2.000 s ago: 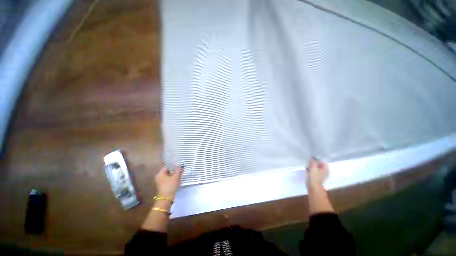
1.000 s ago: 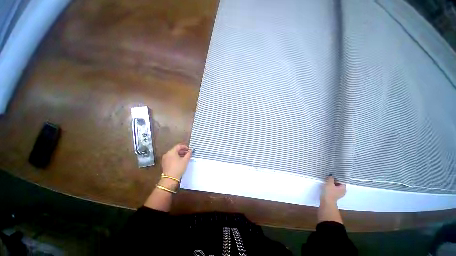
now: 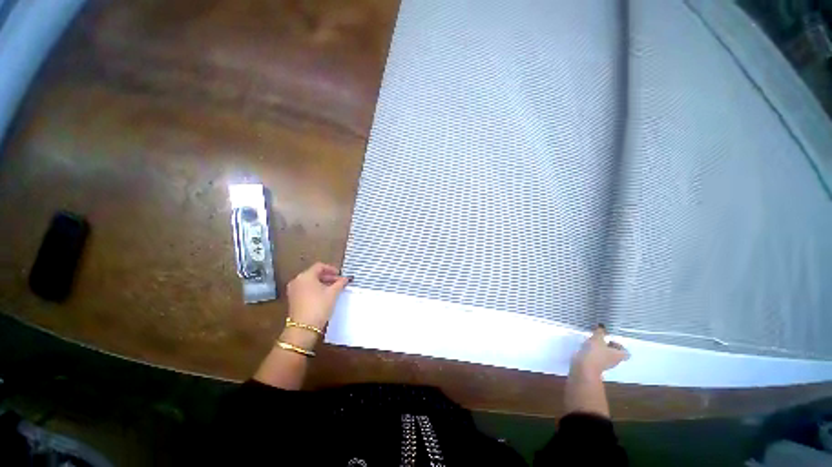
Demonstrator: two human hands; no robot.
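The striped fabric ply (image 3: 483, 155) lies over the right part of the table, with a dark ridge running from its far side to its near edge. White underlay paper (image 3: 456, 330) shows beyond the near fabric edge. My left hand (image 3: 315, 296) pinches the near left corner of the fabric between its fingertips. My right hand (image 3: 598, 354) pinches the near edge at the foot of the ridge. Two yellow bangles are on my left wrist.
A shiny silver metal block (image 3: 253, 243) lies on the brown table (image 3: 182, 109) left of my left hand. A small dark rectangular object (image 3: 59, 256) lies farther left. A whitish-blue tube or strip (image 3: 27, 55) is at the upper left. Green floor shows beyond the table's near edge.
Since two seconds ago the view has turned and the ridge has become straighter and darker. Over the last second both hands have stayed on the fabric edge, with little movement.
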